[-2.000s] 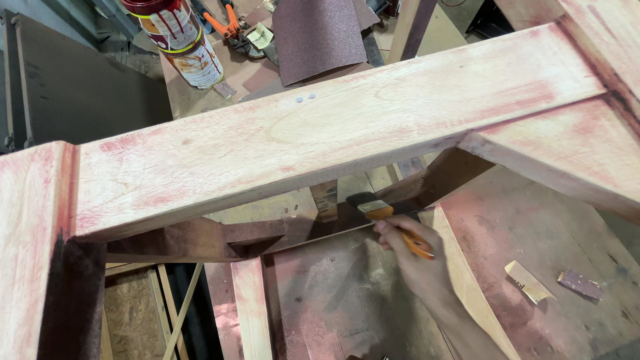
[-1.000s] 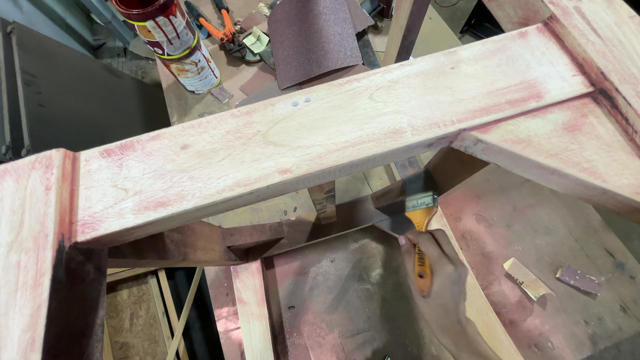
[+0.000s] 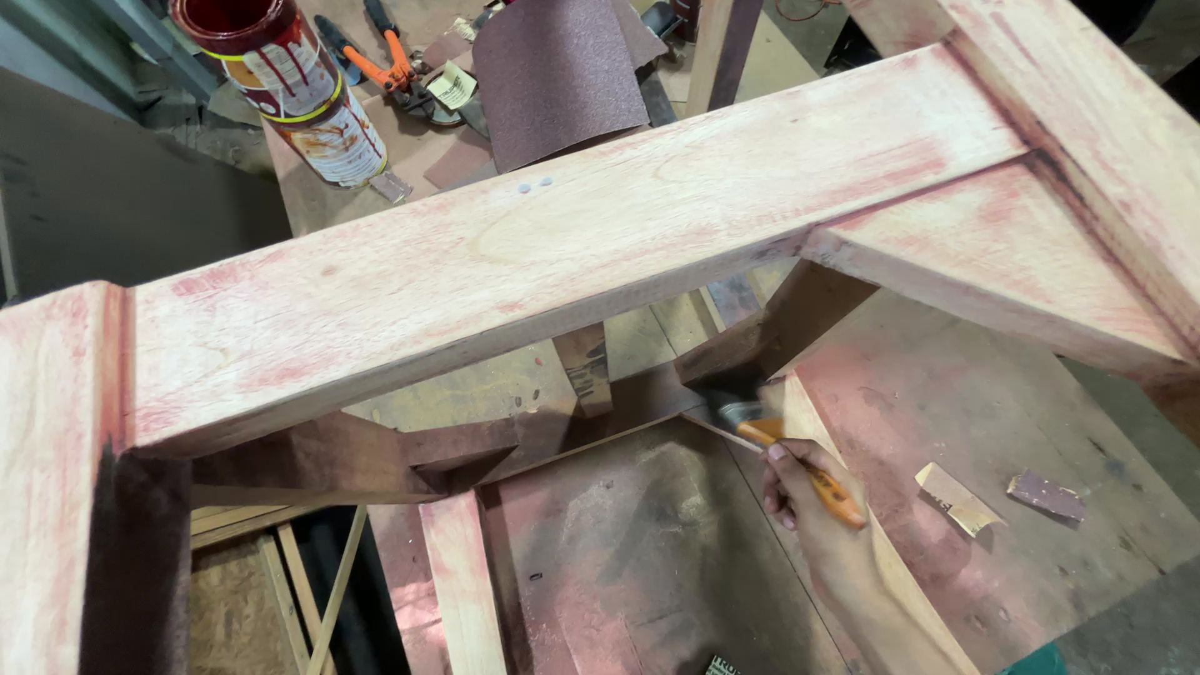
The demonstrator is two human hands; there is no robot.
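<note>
My right hand point(image 3: 802, 483) grips the orange handle of a paintbrush point(image 3: 755, 429) below the wide beam. The brush is slightly blurred; its dark bristles point up and left, at the lower end of a dark brown angled brace point(image 3: 778, 328). Whether the bristles touch the wood cannot be told. Across the view runs a pale wooden beam point(image 3: 562, 225) with reddish stain traces, joined to an upright piece point(image 3: 56, 450) at the left and a slanted one point(image 3: 1097, 122) at the right. My left hand is out of view.
Two stacked stain-streaked cans point(image 3: 309, 103), orange-handled pliers point(image 3: 398, 66) and a dark sandpaper sheet point(image 3: 562, 80) lie beyond the beam. Two small sandpaper pieces, one tan point(image 3: 956, 499) and one brown point(image 3: 1045, 495), rest on the stained board at right. A pale wooden bar point(image 3: 464, 581) stands lower left.
My right hand has turned the brush: its bristles pointed up and right a second ago and now point up and left, toward the dark brace.
</note>
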